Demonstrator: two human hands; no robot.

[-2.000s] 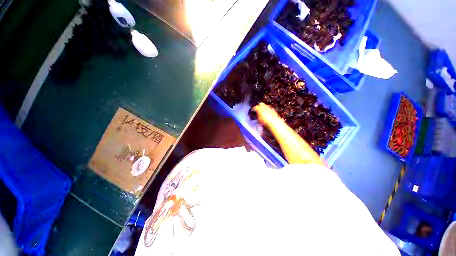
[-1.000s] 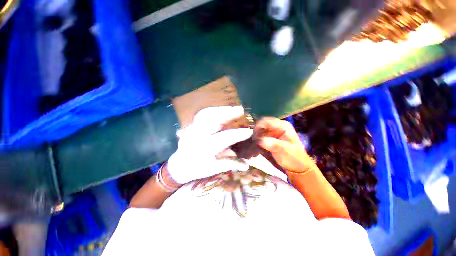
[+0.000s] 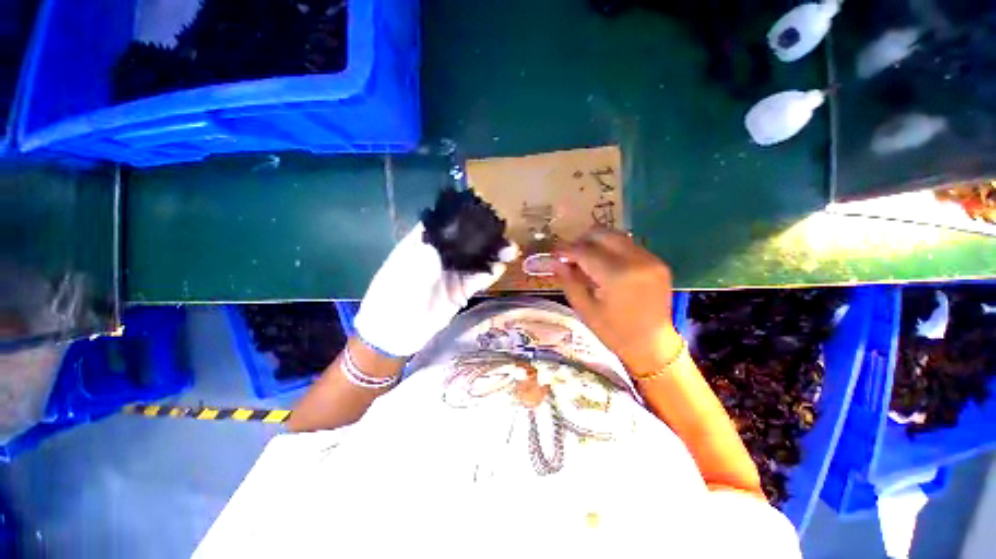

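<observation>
My left hand (image 3: 421, 284), in a white knit glove, holds a black spiky flower head (image 3: 467, 230) upright over the left edge of the tan cardboard pad (image 3: 568, 175). My right hand (image 3: 617, 289) is bare, with its fingertips together beside the white glue oval (image 3: 538, 264) on the cardboard. A small pale tip shows at those fingertips, too small to name; whether the fingers hold anything is not clear. The palm of my right hand is hidden.
A blue tote (image 3: 273, 115) with black pieces stands on the green table at the back left. Two white squeeze bottles (image 3: 782, 116) lie at the upper right. Blue bins of dark pieces (image 3: 765, 382) stand below the table edge at the right, another bin (image 3: 289, 344) at the left.
My right hand has left the floor bin and come to the cardboard. A second ago both hands were together at a dark piece; now they are apart, the flower head raised in my left hand.
</observation>
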